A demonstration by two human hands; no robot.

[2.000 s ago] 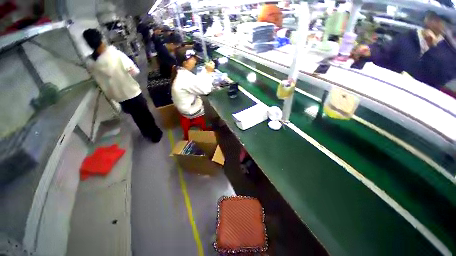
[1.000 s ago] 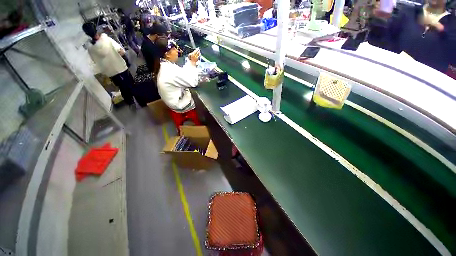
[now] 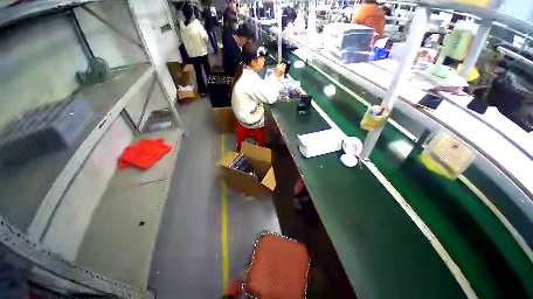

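Observation:
Neither of my hands is in the picture. Nearest in front stands a stool with a padded brown seat [image 3: 277, 267], at the lower middle beside the bench. The dark green bench [image 3: 368, 233] runs from the lower right towards the back. A long white box [image 3: 319, 143] lies closed on it, next to a small white desk fan [image 3: 350, 150]. A yellowish pen holder [image 3: 374, 117] is fixed to the slanted white post. A perforated holder [image 3: 449, 153] with a yellow bottom hangs at the right.
An open floor carton [image 3: 251, 169] with dark flat items stands left of the bench. A seated worker [image 3: 251, 96] is at the bench beyond it. A person in white [image 3: 194, 41] stands in the aisle. A metal rack with red cloth-like material [image 3: 144, 153] fills the left.
The view has turned left and shows more of the rack. Stool, carton and bench items appear shifted in the picture. The person in white is farther down the aisle.

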